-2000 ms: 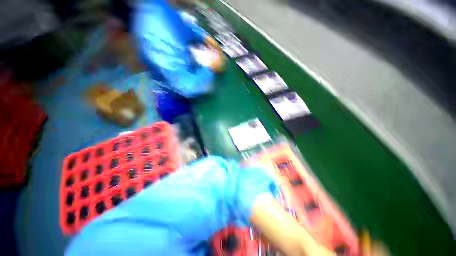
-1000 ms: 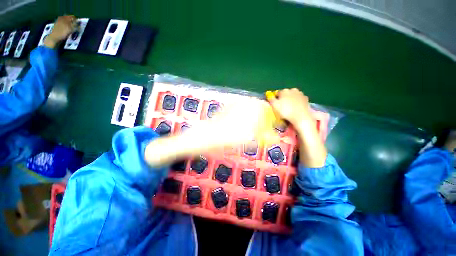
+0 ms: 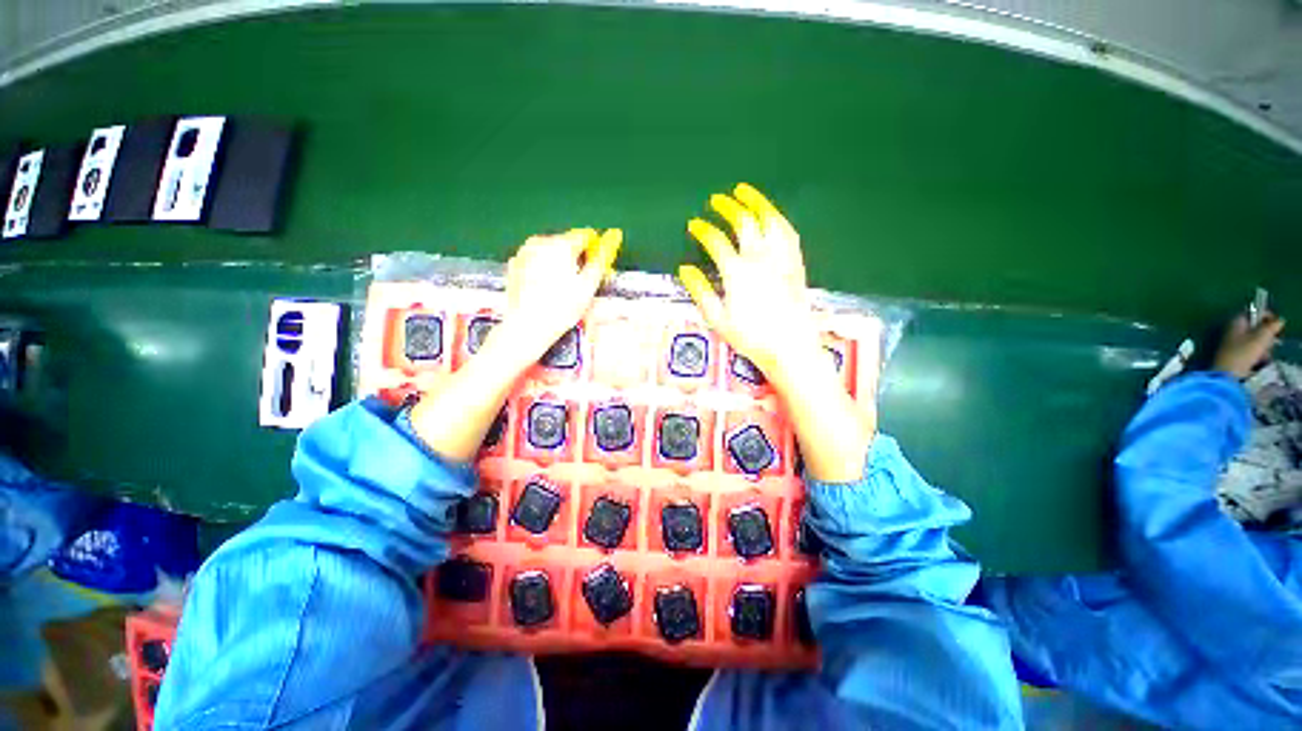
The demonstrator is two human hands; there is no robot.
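The red blister tray (image 3: pixel 643 560) lies in front of me, with black watch bodies (image 3: pixel 614 426) in its pockets. One pocket in the far row, between my hands, looks empty. My left hand (image 3: pixel 554 293) is over the tray's far edge, fingers bent close together with yellow finger cots; whether it holds anything cannot be told. My right hand (image 3: pixel 750 271) reaches over the far edge to its right, fingers spread, with yellow finger cots and nothing seen in it. My forearms hide some pockets.
The green conveyor (image 3: pixel 571 129) runs beyond, with white box inserts (image 3: pixel 189 169) and dark box parts (image 3: pixel 254 174) at far left. A white insert box (image 3: pixel 301 363) lies left of the tray. Another worker's sleeve (image 3: pixel 1182 457) and small white-grey parts (image 3: pixel 1264 464) are at right.
The view has shifted. My left hand has moved off the tray's middle to its far edge. My right hand's fingers have spread. The neighbour's hand at the left boxes is gone from view.
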